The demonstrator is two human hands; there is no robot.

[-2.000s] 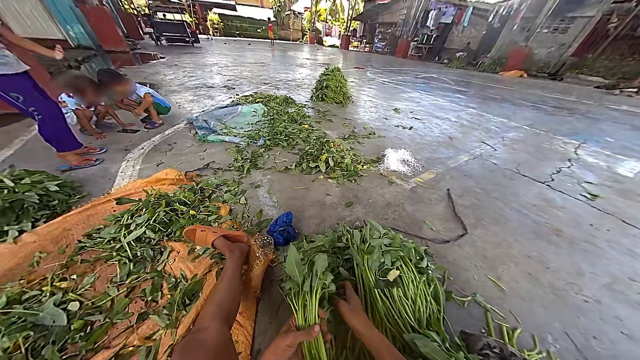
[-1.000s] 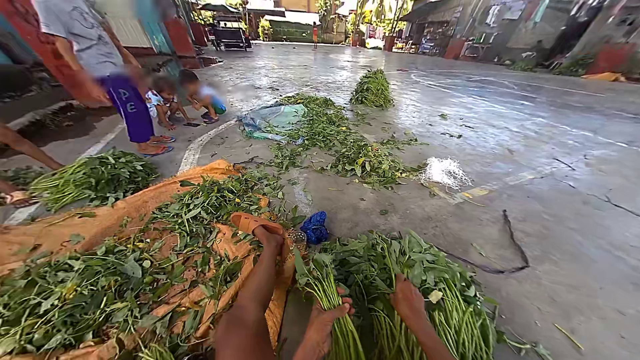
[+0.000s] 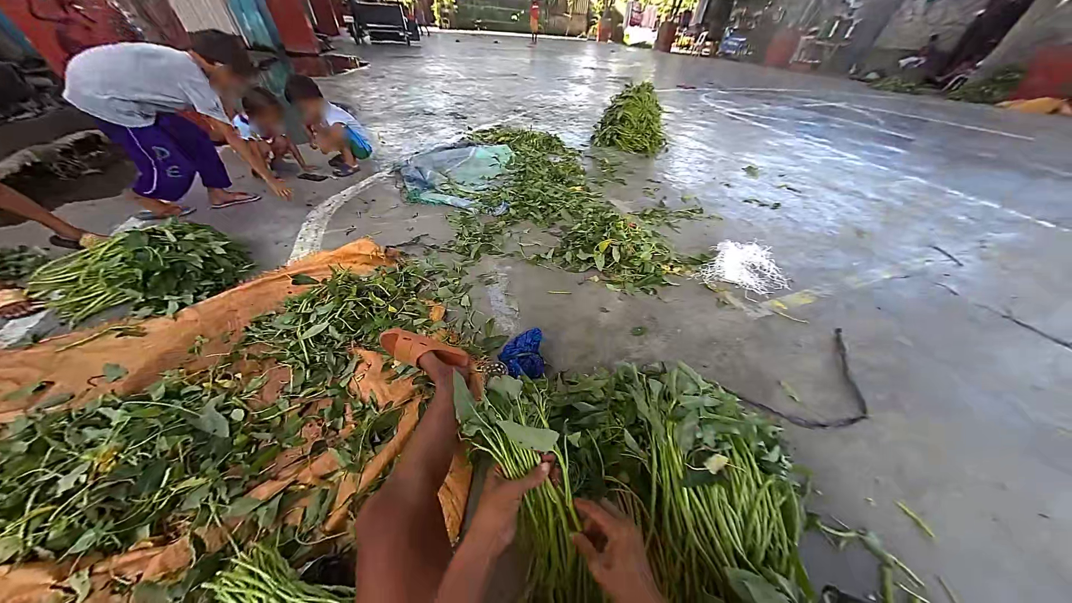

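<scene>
My left hand [image 3: 507,496] is closed around a bunch of long-stemmed leafy greens [image 3: 536,452], its leaves pointing away from me. Against the right side of the same stems, my right hand [image 3: 610,536] has bent fingers touching them; whether it grips a stem is unclear. A larger heap of the same greens [image 3: 720,494] lies just right of both hands on the concrete. To the left, loose greens [image 3: 167,452] are spread over an orange cloth or sack [image 3: 201,327]. My leg, in an orange sandal [image 3: 423,347], stretches between the cloth and the bunch.
A crumpled blue plastic bag [image 3: 523,353] lies beyond the bunch. Farther off are scattered greens [image 3: 578,209], a translucent plastic sheet [image 3: 456,172], an upright pile of greens [image 3: 630,120] and white strips [image 3: 744,266]. A dark cord [image 3: 846,377] lies at right. Several people are at upper left.
My right hand has moved from the large heap to the bunch in my left hand. The standing person at upper left has bent down, reaching toward the ground.
</scene>
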